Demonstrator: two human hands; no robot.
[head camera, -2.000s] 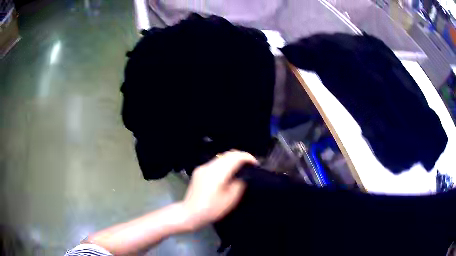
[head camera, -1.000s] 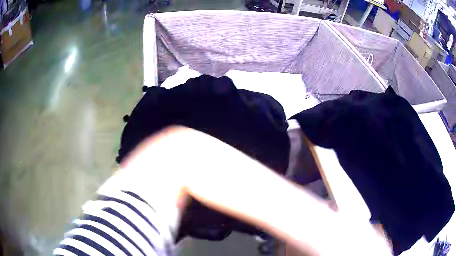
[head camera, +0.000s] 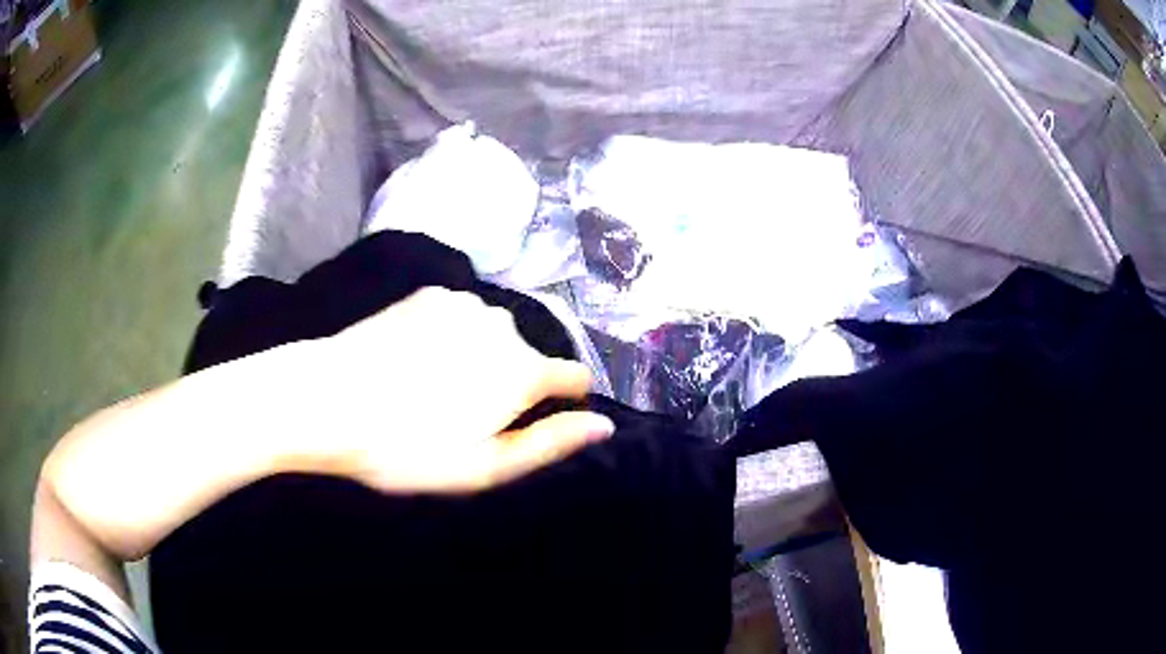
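Observation:
A black garment (head camera: 422, 562) hangs over the near left edge of a fabric-lined bin, its folds hard to make out. My left hand (head camera: 448, 383), with a striped sleeve at the wrist, lies over it from the left. Its thumb and fingers point right and pinch the black cloth between them. A second black garment (head camera: 1023, 447) lies on the white table at right, one corner reaching toward the first. My right hand is not in view. No needle, thread or button can be made out.
The grey fabric-lined bin (head camera: 639, 77) holds white bundles (head camera: 735, 224) and clear plastic bags with dark contents (head camera: 697, 364). Another bin adjoins at right. The table's wooden edge (head camera: 866, 581) shows below. A cardboard box (head camera: 51, 64) stands on the green floor (head camera: 128, 230) at far left.
The view has moved closer to the bin, showing more of its contents. The left forearm, earlier stretched across to the lower right, is now back at left with the hand on the black garment.

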